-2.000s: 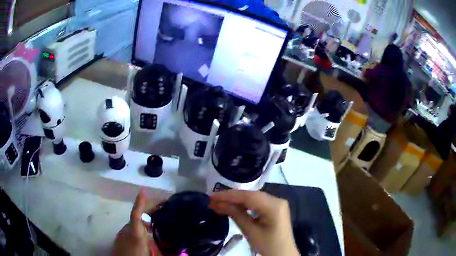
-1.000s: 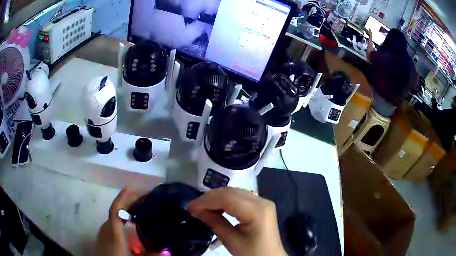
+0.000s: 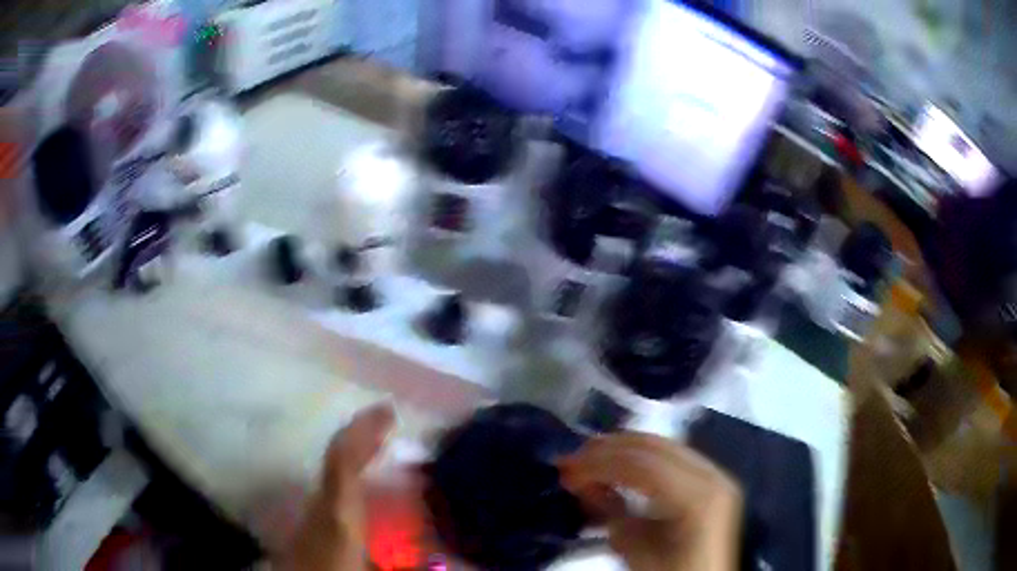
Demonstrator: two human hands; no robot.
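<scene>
The view is blurred. A PTZ dome camera (image 3: 502, 485) with a black ball head is at the bottom centre, its lower body cut off by the frame edge. My left hand (image 3: 348, 491) holds its left side, thumb raised. A red glow shows between the palm and the camera. My right hand (image 3: 664, 491) has bent fingers gripping the right upper side of the ball head. Whether a tiny piece is pinched there cannot be seen.
Behind stand several more dome cameras (image 3: 660, 332) and a monitor (image 3: 697, 106). A white socket strip (image 3: 396, 318) carries bulb cameras (image 3: 377, 192). A mouse pad (image 3: 769, 480) is at right, a carton (image 3: 892, 491) beyond the table edge, a fan (image 3: 112, 103) far left.
The whole view has swung left, so the table things sit further right and are blurred. Both hands stay on the dome camera.
</scene>
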